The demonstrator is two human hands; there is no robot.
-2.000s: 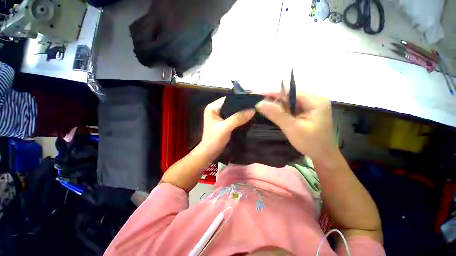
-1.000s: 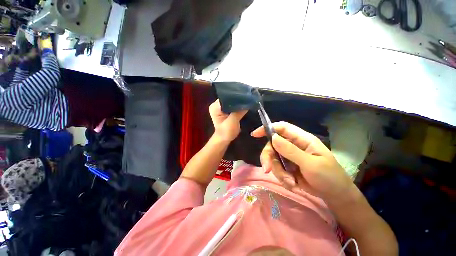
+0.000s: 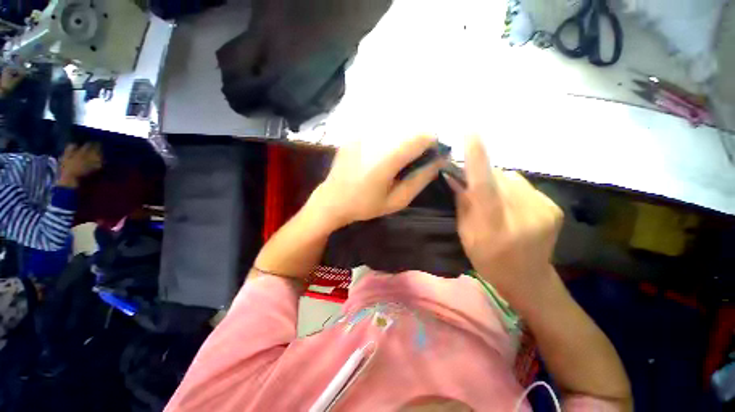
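Observation:
My left hand (image 3: 375, 183) holds a small dark garment piece (image 3: 421, 165) at the front edge of the white table. Most of the piece is hidden by my fingers. My right hand (image 3: 506, 217) is close on its right side and holds a slim dark metal tool (image 3: 454, 175). The tool's end points at the piece near my left fingertips. Blur and glare hide whether the tip touches the cloth.
A dark cloth heap (image 3: 294, 60) lies on the white table (image 3: 612, 129) at left. Black-handled shears (image 3: 590, 34), pinkish tools (image 3: 673, 100) and a white cloth (image 3: 681, 24) lie at right. A red crate (image 3: 276, 189) is below the edge. Another person's striped sleeve (image 3: 36, 201) shows far left.
My right hand has moved up to my left hand with the tool. My left hand has closed over the piece, which was spread out and visible before. The view has shifted slightly.

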